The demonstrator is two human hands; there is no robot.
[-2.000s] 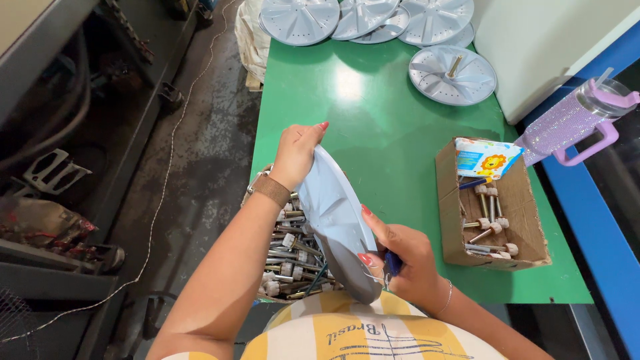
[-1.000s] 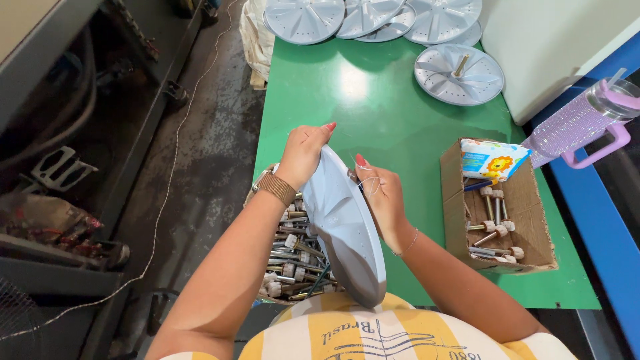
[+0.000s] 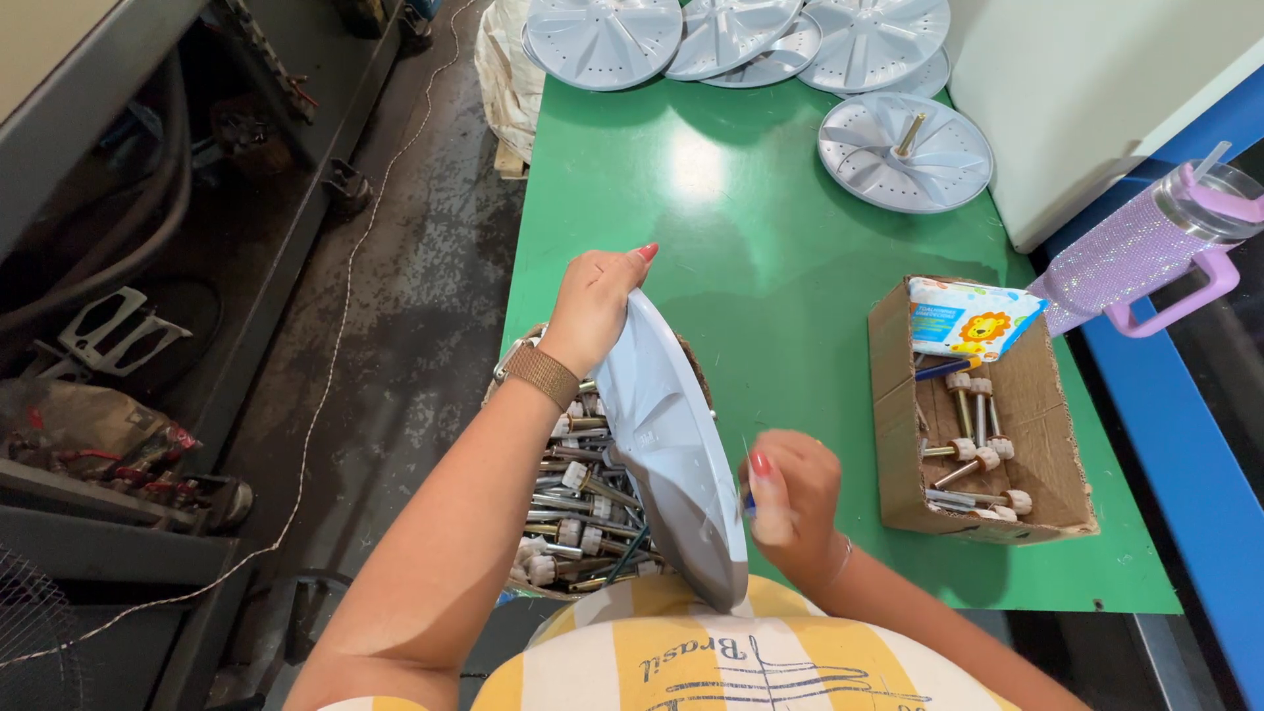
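My left hand [image 3: 595, 306] grips the upper rim of a light grey ribbed plastic disc [image 3: 671, 444], held tilted on edge near my body. On the disc's right, close to its rim, my right hand [image 3: 795, 494] is closed around a small tool with a blue part, mostly hidden and blurred by motion. Beneath the disc and my left forearm, a container of metal shafts with white plastic gears [image 3: 583, 504] is partly covered. Another disc, with a brass-coloured shaft standing up from its middle [image 3: 906, 153], lies face up on the green table [image 3: 770, 257].
Several similar discs [image 3: 604, 39] lie overlapping at the table's far end. At right stands a cardboard box [image 3: 894, 434] with geared shafts, a blue pen and a wipes packet [image 3: 973, 318]. Beside it is a lilac tumbler [image 3: 1121, 247]. A white cord [image 3: 346, 296] crosses the floor at left.
My right hand has moved from the disc's upper edge down toward its lower right side, where it also was two seconds ago. My left hand keeps its hold on the rim.
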